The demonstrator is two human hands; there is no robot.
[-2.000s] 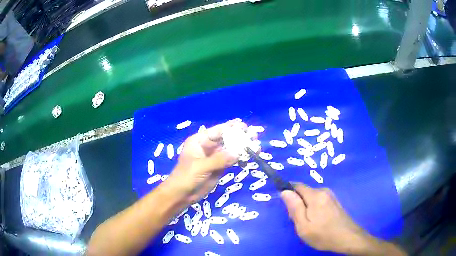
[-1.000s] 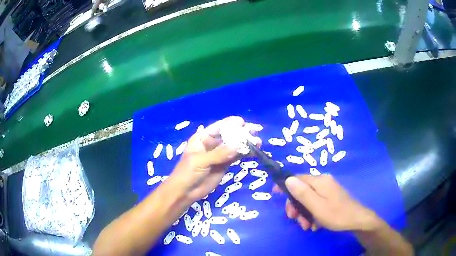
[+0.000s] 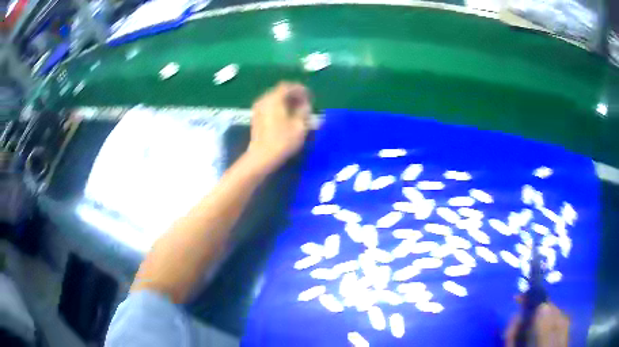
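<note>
My left hand (image 3: 282, 122) is blurred, at the near edge of the green belt by the mat's back left corner. Its fingers are curled; whether they hold anything cannot be told. A white housing (image 3: 317, 62) lies on the belt just beyond it. My right hand (image 3: 543, 327), cut off by the bottom edge, grips a slim dark tool (image 3: 535, 293). The tool's tip points at the right-hand cluster of small white plates (image 3: 528, 237); contact cannot be told. Many more white plates (image 3: 407, 237) lie scattered over the blue mat (image 3: 448, 322).
Two more housings (image 3: 226, 74) (image 3: 169, 70) lie farther left on the green conveyor belt (image 3: 434, 81). A shiny bag (image 3: 156, 176) lies left of the mat, below the pale side rail (image 3: 183, 113). More plastic-wrapped material (image 3: 560, 17) is beyond the belt.
The view has turned left. My left hand has moved from over the mat to the belt edge, away from the tool. The housing formerly in it no longer shows there. My right hand still holds the tool.
</note>
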